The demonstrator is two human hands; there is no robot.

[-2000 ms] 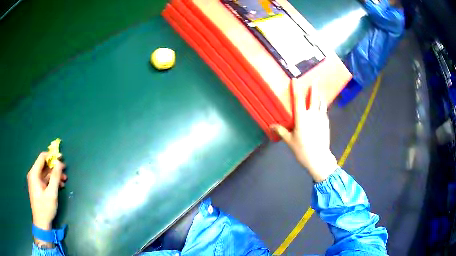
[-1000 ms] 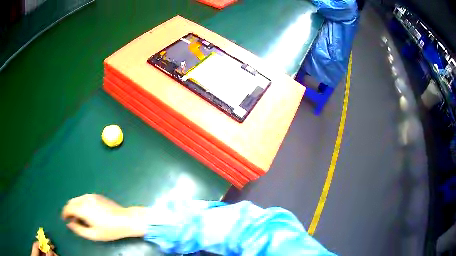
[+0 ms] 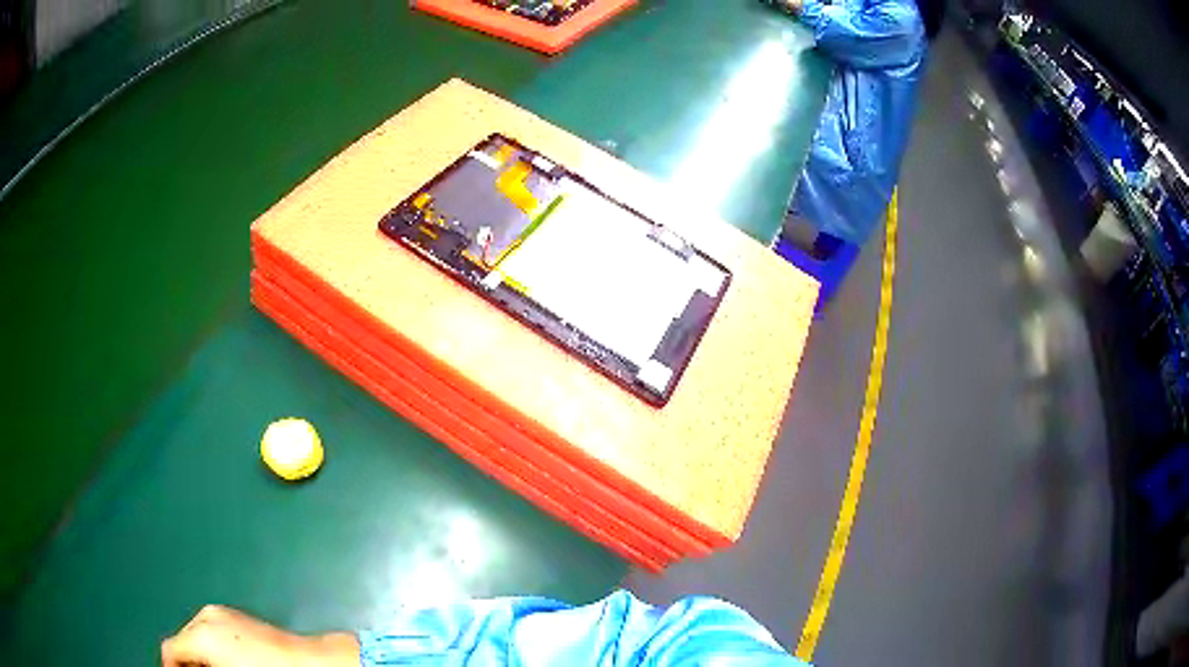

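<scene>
An open tablet display assembly point(image 3: 574, 261) lies on a stack of red-orange foam trays point(image 3: 378, 274) in the head view. Its large white battery point(image 3: 606, 274) and an orange flex cable point(image 3: 522, 189) show. A yellow ball point(image 3: 292, 448) sits on the green surface left of the stack. My right hand point(image 3: 241, 641) is at the bottom left, cut off by the lower edge; its fingertips are hidden, so I cannot tell whether it holds anything. It is apart from the trays. My left hand is out of the picture.
The green bench point(image 3: 144, 430) runs away from me. Another foam tray point(image 3: 554, 37) with a unit lies at the top. A person in a blue smock point(image 3: 861, 130) is at the bench's far right side. A yellow line point(image 3: 861, 456) marks the grey floor.
My right hand has left the foam stack and crossed to the lower left. My left hand, with its yellow tape piece, has gone out of view. The view has shifted, showing the whole stack.
</scene>
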